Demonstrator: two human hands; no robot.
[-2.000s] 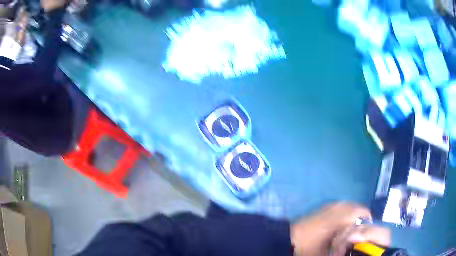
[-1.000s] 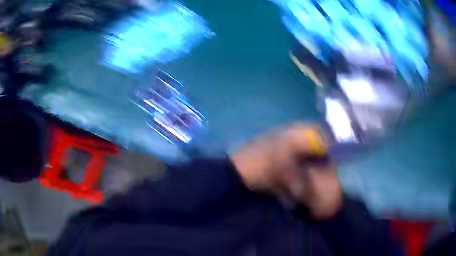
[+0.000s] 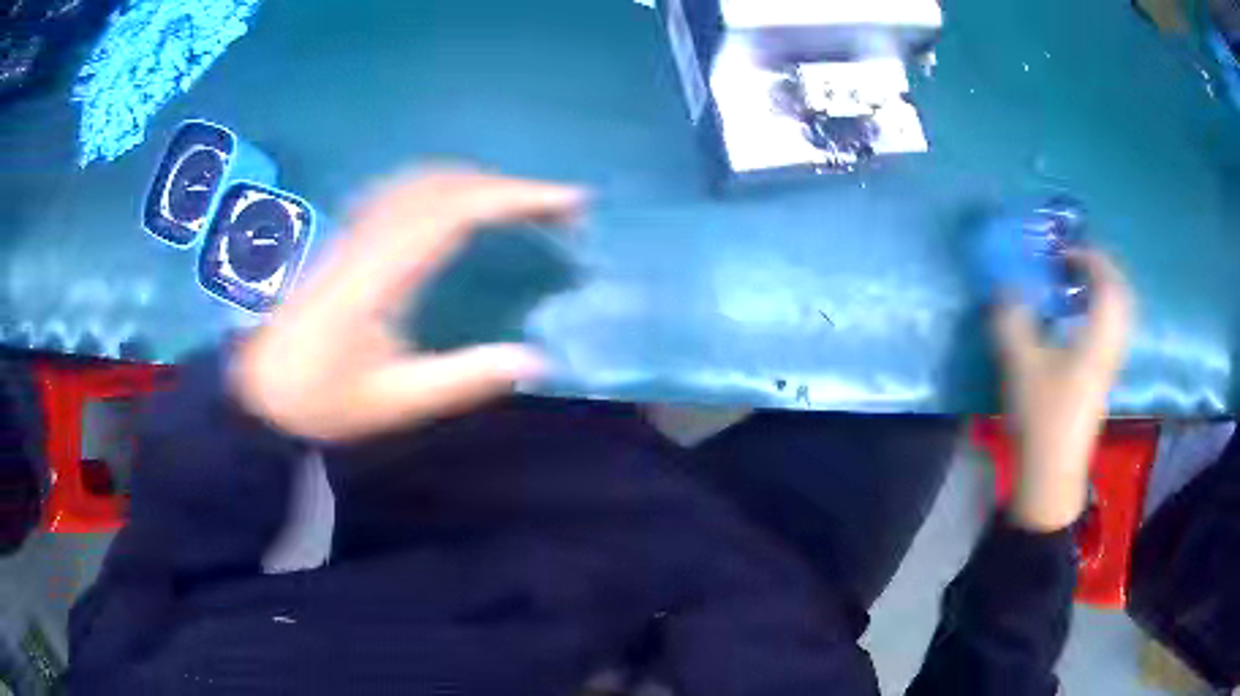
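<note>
My left hand [image 3: 367, 306] is open and empty over the teal mat, blurred, with thumb and fingers spread apart. My right hand [image 3: 1057, 367] is at the right with its fingers around a blue speaker unit [image 3: 1017, 252], whose dark side faces right. The unit is blurred, and whether it rests on the mat cannot be told. Two speaker units, one [image 3: 188, 186] behind the other [image 3: 256, 248], stand close together left of my left hand, dark faces up. The electric screwdriver is not visible.
The screw feeder [image 3: 823, 116] stands at the top centre on the teal mat [image 3: 612, 163]. A pile of small light-blue parts [image 3: 150, 68] lies at the upper left. Red stools [image 3: 82, 442] show below the bench edge at left and right. Dark clothing of another person is at the far right.
The view has swung right and levelled. My hands, earlier together at a tool with a yellow part, are now wide apart. My right hand now has a blue unit; the tool is gone from view.
</note>
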